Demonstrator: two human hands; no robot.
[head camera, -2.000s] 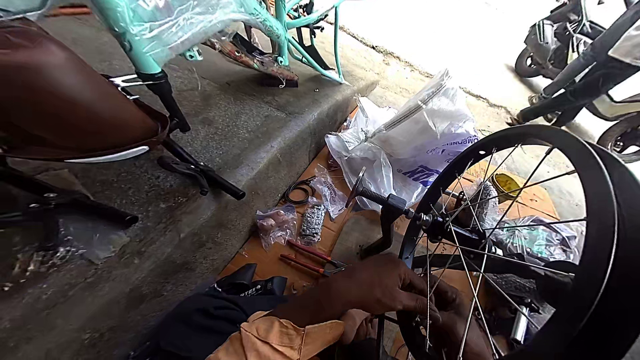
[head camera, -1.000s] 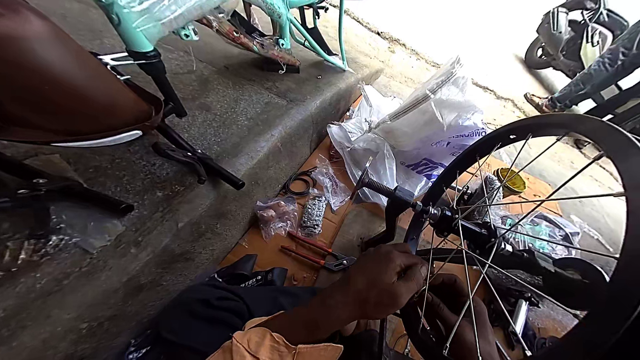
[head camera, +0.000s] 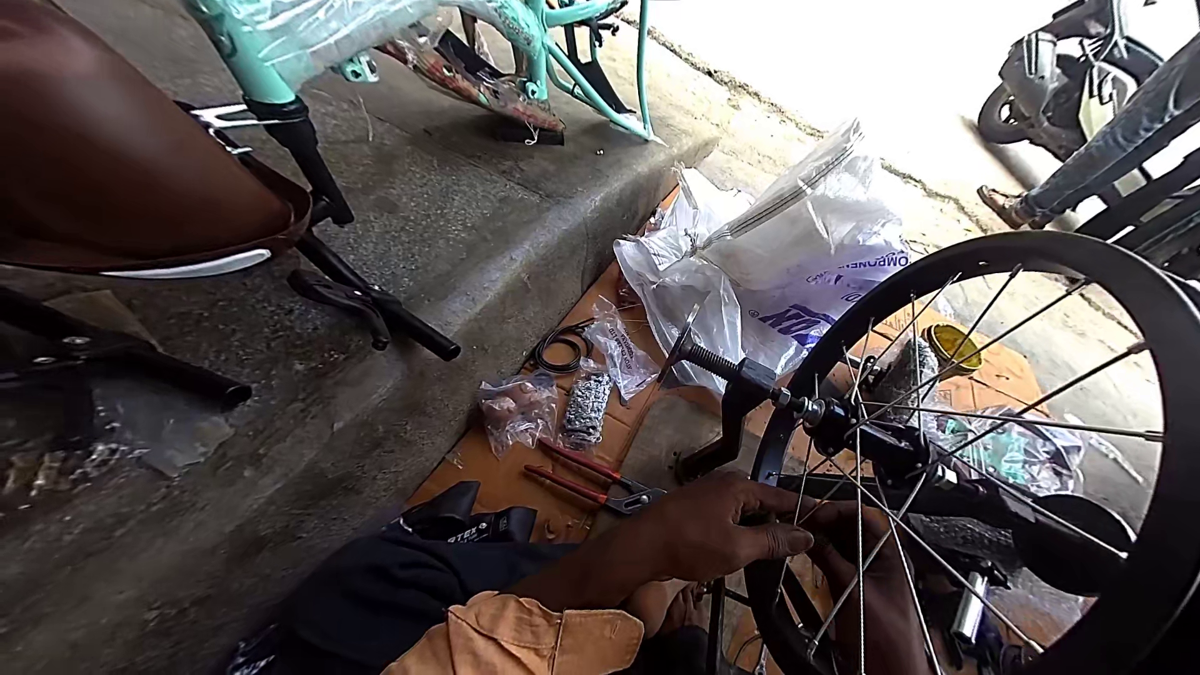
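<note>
A black spoked wheel rim (head camera: 1017, 246) stands at the right, its hub (head camera: 830, 422) held in a black metal stand with a threaded screw (head camera: 708, 364). My left hand (head camera: 717, 530) has its fingers bent at the spokes near the rim's lower left side. Behind the spokes, my right hand (head camera: 858, 544) meets the left one; its fingertips are partly hidden. Whether a small part is between the fingers cannot be seen. Red-handled slip-joint pliers (head camera: 600, 483) lie on the cardboard left of the hands, beside a wrapped metal chain-like part (head camera: 588, 408) and a small plastic bag (head camera: 518, 411).
A concrete step (head camera: 487, 309) runs along the left, bearing a teal bicycle frame (head camera: 272, 70) and a black handlebar (head camera: 403, 323). A large white plastic bag (head camera: 787, 253) lies behind the wheel, near a yellow tub (head camera: 954, 349). A person's leg (head camera: 1106, 141) and a scooter (head camera: 1059, 94) are at upper right.
A person's leg has come into view by the scooter at upper right. My hands stay together at the spokes, with small finger movements.
</note>
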